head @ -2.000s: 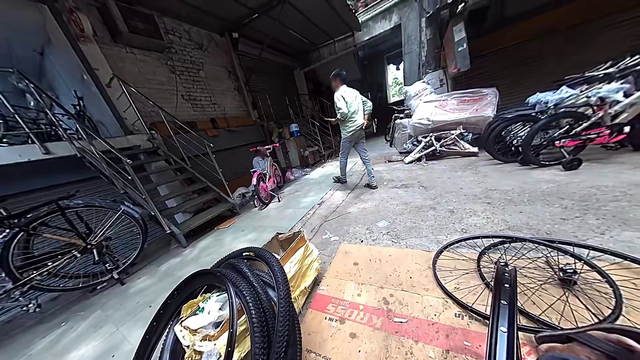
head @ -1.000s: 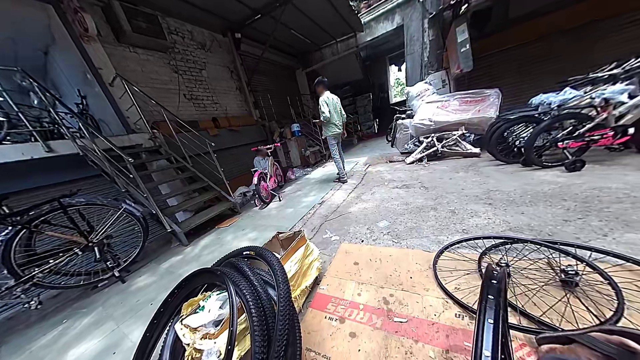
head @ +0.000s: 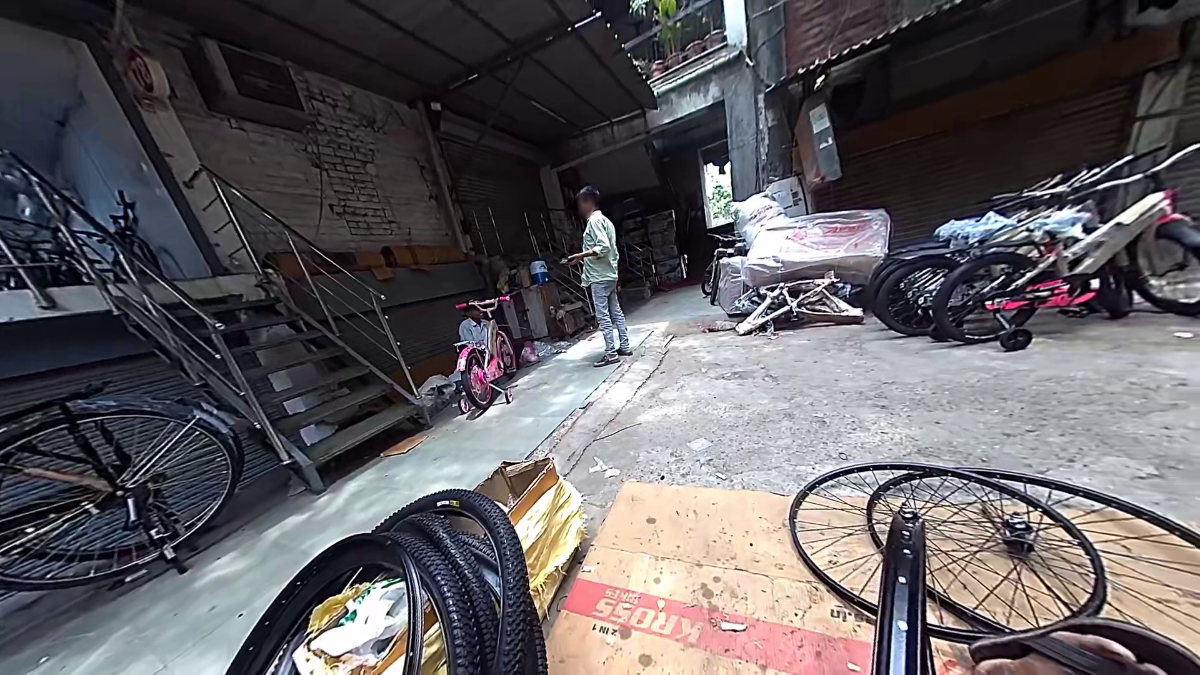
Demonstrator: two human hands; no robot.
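Observation:
Neither my left hand nor my right hand shows in the head view. At the bottom right a black wheel rim stands upright, seen edge-on; what holds it is hidden below the frame. Two spoked bicycle wheels lie overlapping behind and to the right of it, partly on a flattened cardboard sheet. A foot in a dark strapped sandal is at the lower right corner, close to the wheels. Several black knobby tyres stand bunched at the bottom left of the cardboard, around yellow wrapping and white plastic.
An open carton is behind the tyres. A bicycle and metal stairs are at left. Farther off are a pink child's bicycle, a standing person, wrapped goods, bare frames and parked bicycles.
The upright rim has shifted left and turned, its edge now leaning less. The other person has walked left along the paved strip and stands near its edge, facing left.

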